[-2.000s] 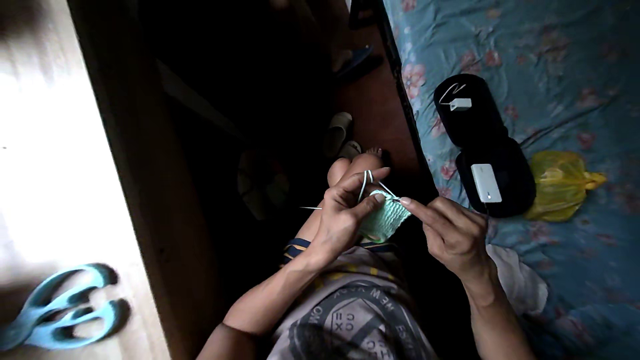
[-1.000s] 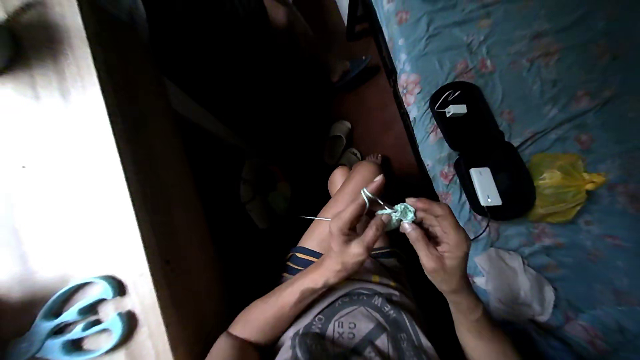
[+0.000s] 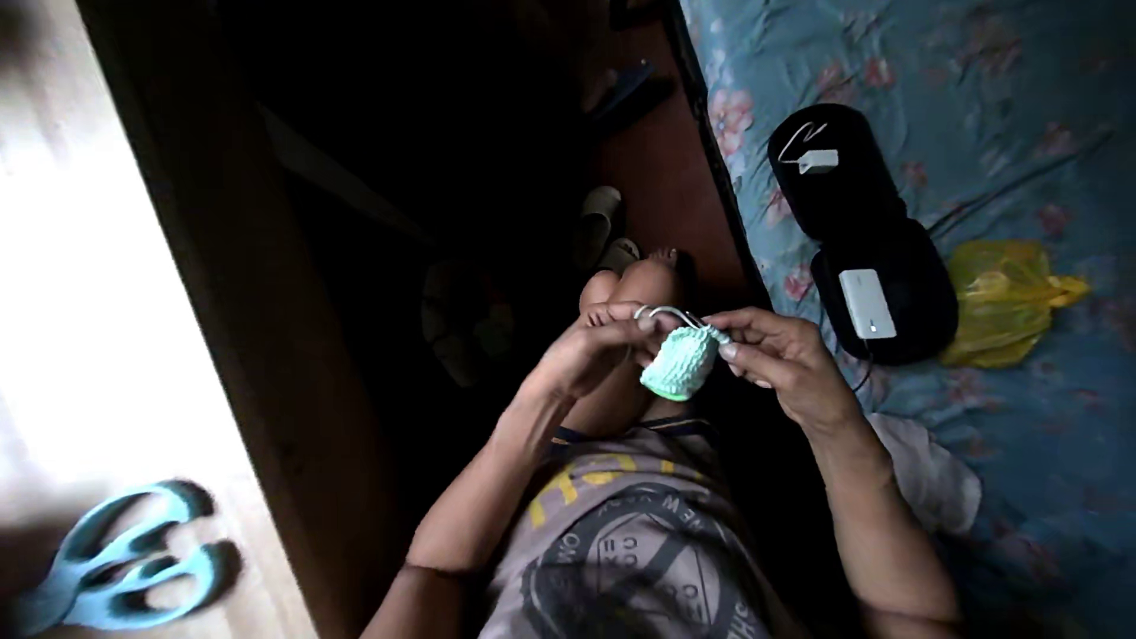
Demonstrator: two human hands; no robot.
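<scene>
A small mint-green knitted or crocheted piece [image 3: 682,364] with a brighter green lower edge hangs between my hands above my lap. My left hand [image 3: 603,351] has yarn looped over its fingers and pinches near the piece's upper left side. Pale strands arch from those fingers to the top edge of the work. My right hand [image 3: 772,359] grips the upper right corner between thumb and fingers. A thin tool seems to lie at the top edge, but its shape is too small to make out.
Blue-handled scissors [image 3: 133,568] lie on the table [image 3: 257,497] at left. On the flowered bedding [image 3: 1029,461] at right are an open black case [image 3: 839,209], a white power bank [image 3: 868,303] with a cable, a yellow plastic bag [image 3: 998,302] and a white cloth [image 3: 927,475]. Slippers [image 3: 599,226] are on the floor.
The mint-green piece was bunched up in my fingers one second ago and now hangs spread out. The thin needle-like rod that stuck out left of my left hand no longer shows there.
</scene>
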